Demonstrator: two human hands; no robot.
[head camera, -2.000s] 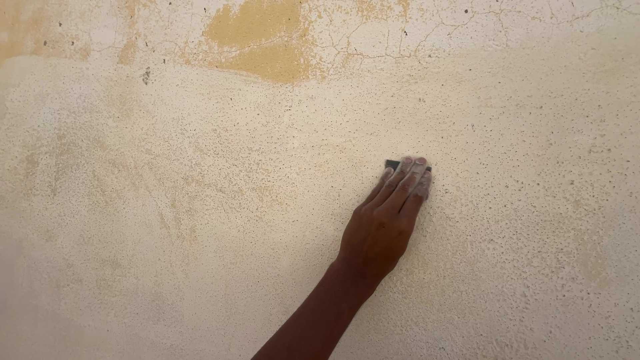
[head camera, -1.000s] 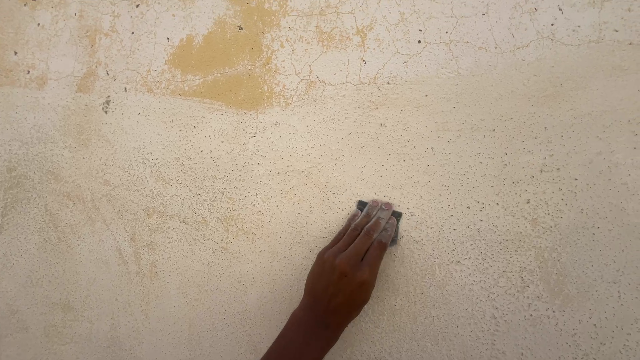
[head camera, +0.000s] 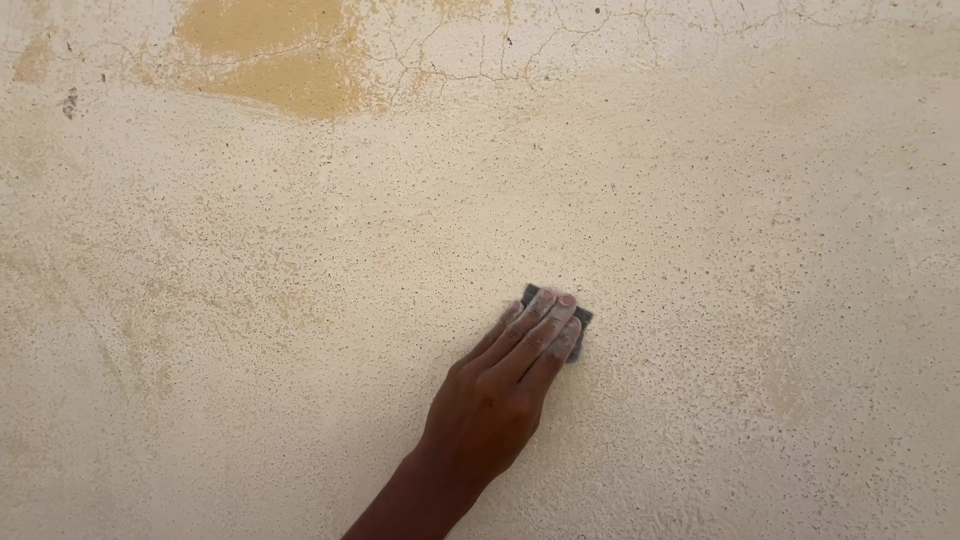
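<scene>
My left hand (head camera: 491, 401) reaches up from the lower edge of the head view, its back toward me. Beneath its fingers is a dark grey abrasive pad or folded piece of sandpaper (head camera: 583, 318), pressed flat on a plastered wall (head camera: 675, 225). Corners of the pad show past the fingertips; the rest is covered by the fingers. Pale dust coats the fingers, and the thumb is hidden. The wall around the hand is cream and pitted with small dark specks. My right hand is out of view.
A yellow-ochre patch (head camera: 300, 79) marks the upper left of the wall, where the pale coating is absent. Fine cracks (head camera: 487, 76) run across the top. Rougher, grainier plaster (head camera: 697, 420) lies at the lower right.
Against the wall's marks, my left hand and the pad have shifted down and somewhat to the right. The fingers stay on the pad. The view itself has also moved.
</scene>
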